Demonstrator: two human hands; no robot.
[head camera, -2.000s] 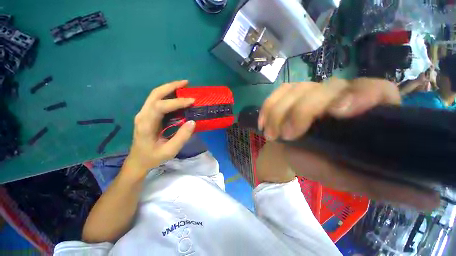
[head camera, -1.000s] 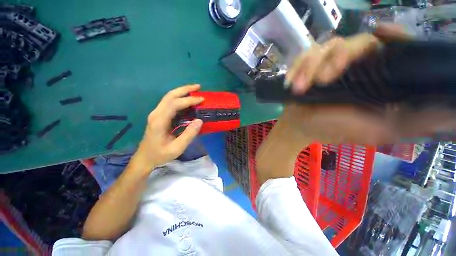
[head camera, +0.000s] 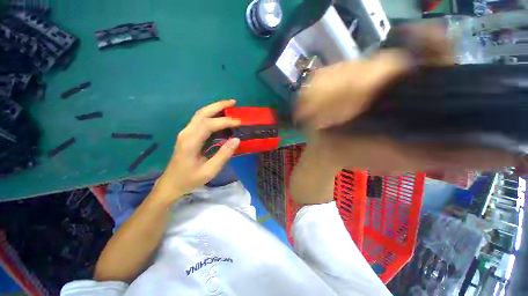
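My left hand (head camera: 200, 139) holds a red speaker housing (head camera: 252, 114) on its side at the green bench's front edge. A black panel (head camera: 257, 132) lies along the housing's side, facing up. Thin red wire shows at its left end, under my fingers. My right hand (head camera: 341, 92), blurred, is closed round the black electric screwdriver (head camera: 451, 101), which looms large at the right. The driver's tip is blurred near the housing's right end; I cannot tell if it touches. The screw feeder (head camera: 312, 43) stands just behind my right hand, partly hidden by it.
Black panels (head camera: 35, 52) are heaped at the left, with one apart (head camera: 127, 35). Several thin black strips (head camera: 132, 136) lie on the bench. A round silver object (head camera: 264, 16) sits beside the feeder. A red crate (head camera: 393, 214) stands below right, a panel bin (head camera: 58, 231) below left.
My right hand and the screwdriver first moved back towards the feeder, then came forward and left, nearer the housing. My left hand still holds the housing. The view has shifted slightly.
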